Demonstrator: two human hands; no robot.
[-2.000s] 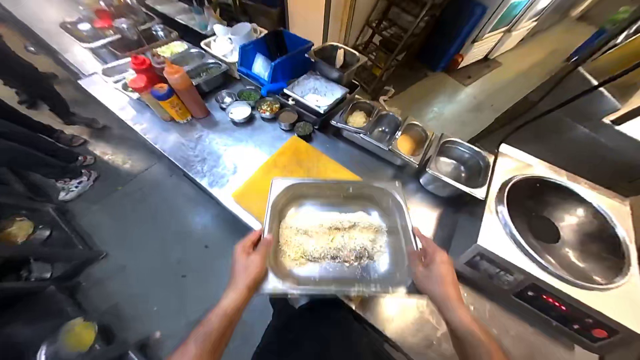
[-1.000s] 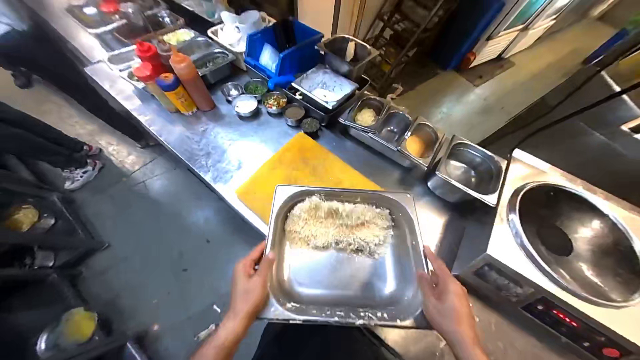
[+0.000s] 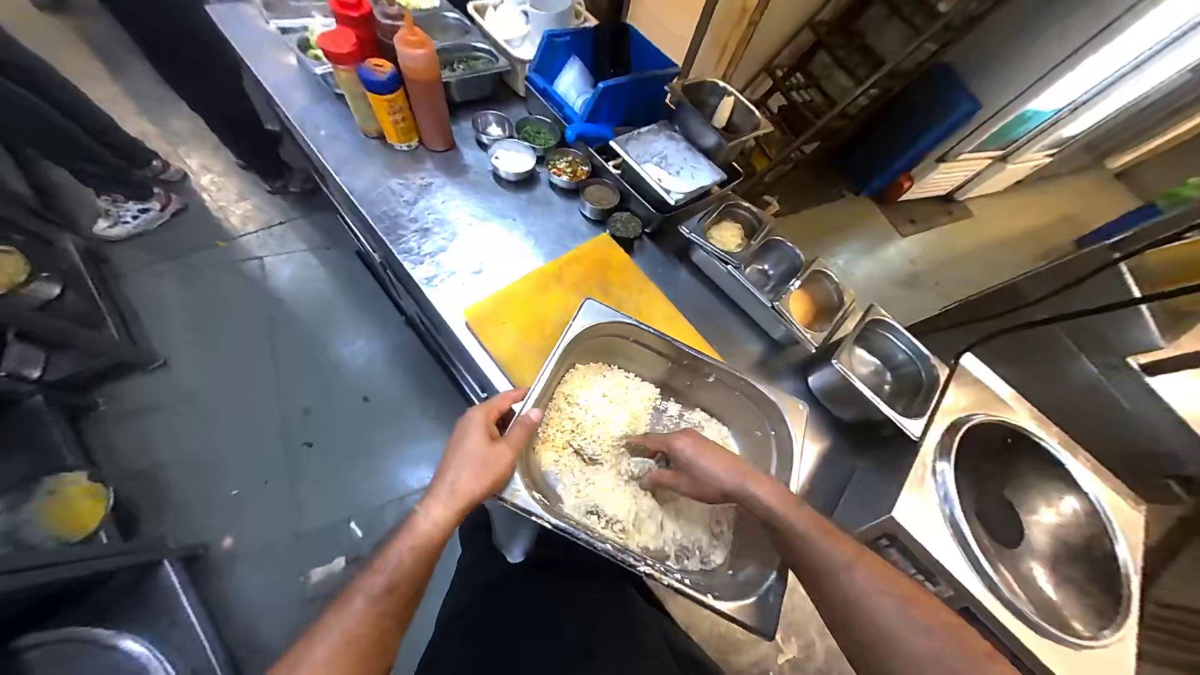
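A rectangular stainless steel pan (image 3: 787, 422) stands tilted toward me at the counter's near edge, its far side by a yellow cutting board (image 3: 572, 300). Pale crumbs (image 3: 605, 403) and white flour-like powder lie heaped in it. My left hand (image 3: 483, 450) grips the pan's left rim, thumb on top. Inside the pan, my right hand (image 3: 684, 464) has its fingers curled down into the crumbs, around a small whitish, coated piece. The fingertips are partly buried, so the full shape of that piece is hidden.
Beyond the board stand small steel bowls (image 3: 513, 160) of seasonings, squeeze bottles (image 3: 424, 89) and a blue plastic bin (image 3: 600, 75). Steel inserts (image 3: 816, 305) line the right side, near a round wok-like cooker (image 3: 1041, 530). People's legs (image 3: 89, 122) show at the upper left.
My right hand has let go of the pan's right rim and moved into the crumbs. The pan has turned, and its crumbs, earlier in a band, are spread and heaped differently.
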